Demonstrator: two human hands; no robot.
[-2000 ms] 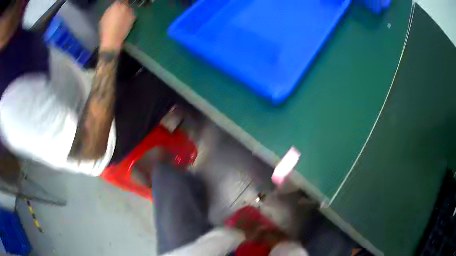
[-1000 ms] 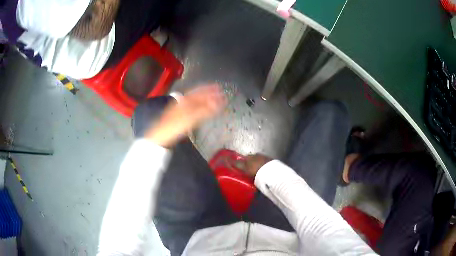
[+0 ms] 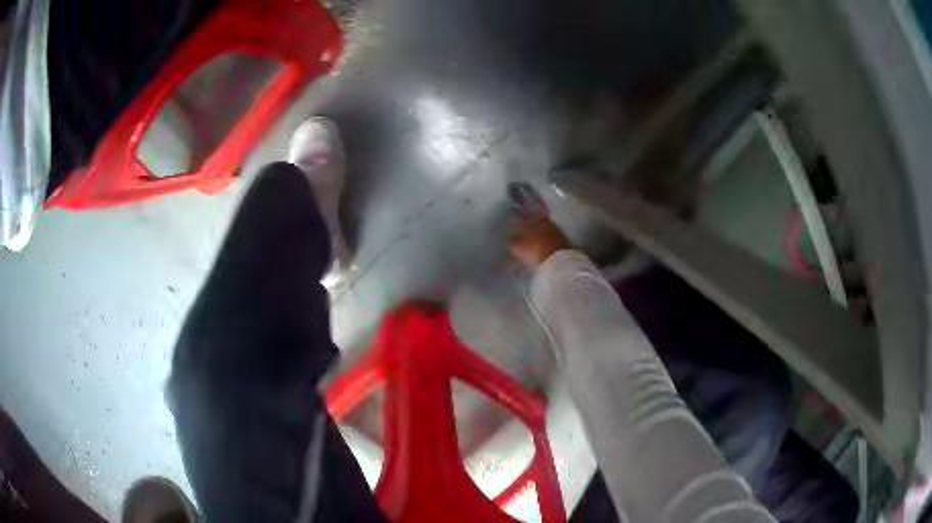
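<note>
My right hand point(image 3: 537, 237) reaches down to the grey floor in the middle of the view, the white sleeve coming from the lower right. Its fingertips are at a small dark thing point(image 3: 519, 191) on or just above the floor. Blur hides what it is and whether the fingers grip it. My left hand is not in view.
A red plastic stool point(image 3: 414, 409) stands between my legs. Another red stool point(image 3: 291, 51) is at the upper left, beside a person in dark trousers. A grey bench leg point(image 3: 715, 276) slants across the right. A shoe point(image 3: 319, 148) is on the floor point(image 3: 92, 306).
The view has moved down from the green bench to the floor. My right hand has gone from near the red stool down to the small dark thing. My left hand has left the view.
</note>
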